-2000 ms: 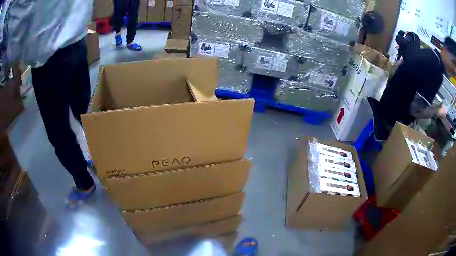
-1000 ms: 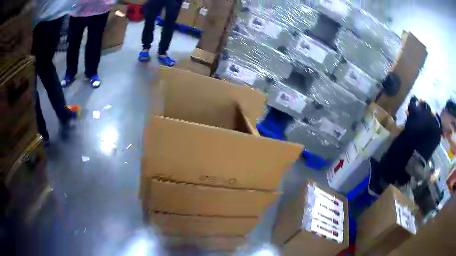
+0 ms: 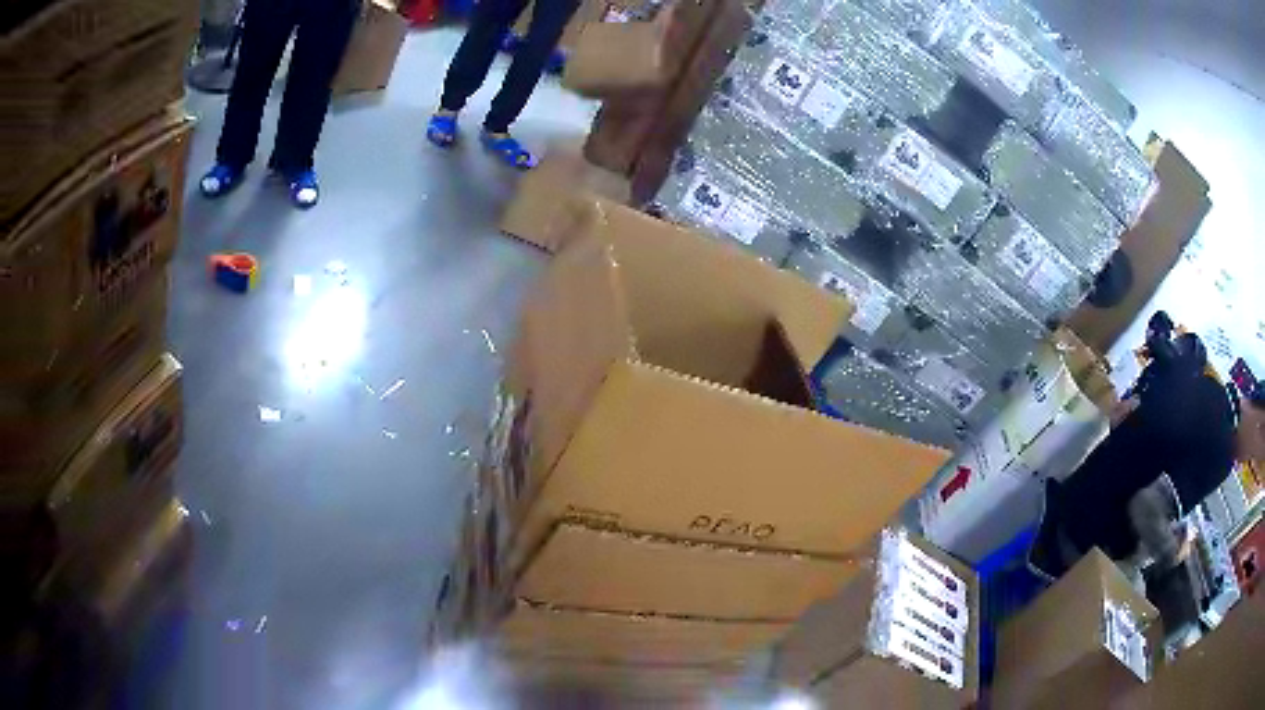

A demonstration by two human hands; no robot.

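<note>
Neither of my hands is in view. An open shipping carton [image 3: 735,458] printed "PEAQ" stands nearest in front of me, tilted in the picture, its flaps up and its inside dark. More brown cardboard layers show below it and run down to the bottom edge, where bright blurred spots cover them. A filled carton [image 3: 832,631] with a row of white retail boxes [image 3: 924,610] on top stands to its right.
Stacked brown cartons [image 3: 104,319] rise at the left edge. A tape dispenser [image 3: 235,272] and scraps lie on the floor. Two people's legs [image 3: 287,97] show behind. A wrapped pallet load [image 3: 902,180] stands behind the carton. A person in dark clothes [image 3: 1140,465] bends at right.
The view has turned left and tilted, so the open carton sits farther right in the picture. The person in the light top at left has gone out of view, and the tape dispenser shows clearly.
</note>
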